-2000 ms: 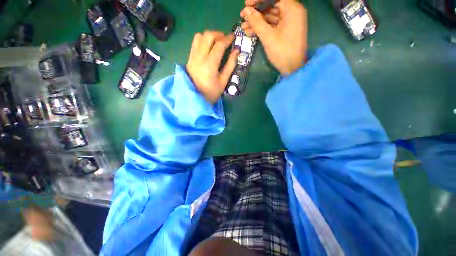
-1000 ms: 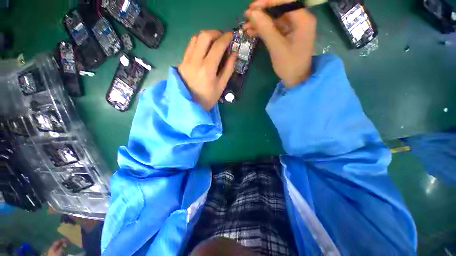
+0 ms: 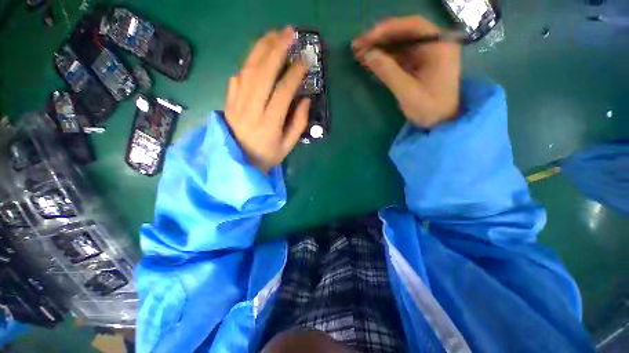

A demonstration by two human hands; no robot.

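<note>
An open black phone body [image 3: 314,107] lies on the green bench in front of me, silvery board showing, with a white round part [image 3: 316,131] at its near end. My left hand [image 3: 265,100] rests on the phone's left side, fingers over its edge and board. My right hand [image 3: 414,69] is off the phone, to its right, and holds a thin dark pen-like tool [image 3: 431,37] between thumb and fingers. The tool lies roughly level; its tip is blurred near the fingertips.
Several open phones [image 3: 146,43] cluster at the upper left, with a single one [image 3: 152,135] nearer. A clear tray [image 3: 103,238] with dark parts is at the left. Another phone [image 3: 474,15] is at the upper right beside white scraps. A blue sleeve or cloth [image 3: 607,176] shows at the right edge.
My right hand with the tool has moved right, away from the phone. My left hand and the phone now sit further left in view. The surroundings have shifted left and down too.
</note>
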